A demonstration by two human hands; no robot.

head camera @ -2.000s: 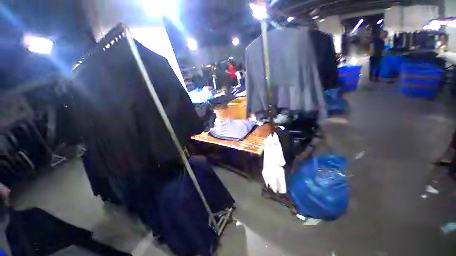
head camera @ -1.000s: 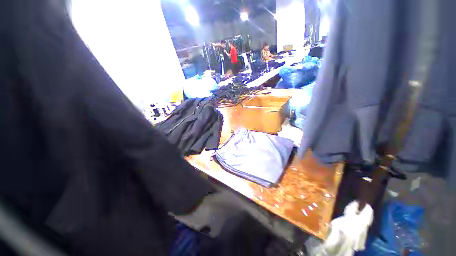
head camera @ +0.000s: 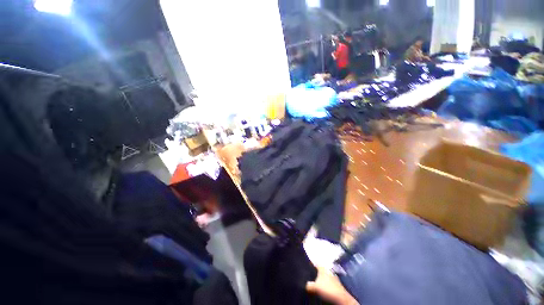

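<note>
My right hand [head camera: 331,287] is at the bottom edge, partly cut off and blurred. Its fingers close on the side of a black garment [head camera: 273,271], which hangs upright in front of the table's near edge. My left hand is not in view. A dark jacket [head camera: 292,173] lies spread on the brown table [head camera: 379,170], just beyond the held garment. Folded grey-blue garments [head camera: 411,262] lie at the near right of the table, beside my right hand.
An open cardboard carton [head camera: 468,193] stands behind the folded garments. Blue plastic bags [head camera: 486,98] lie at the far right. Dark hanging garments [head camera: 65,238] fill the left. Small clutter [head camera: 250,128] and a red box [head camera: 194,179] are left of the jacket. A person in red [head camera: 341,55] stands far back.
The view has moved past the hanging garments, closer to the table. The carton and folded garments have shifted right in view. My right hand and the black garment now show at the bottom.
</note>
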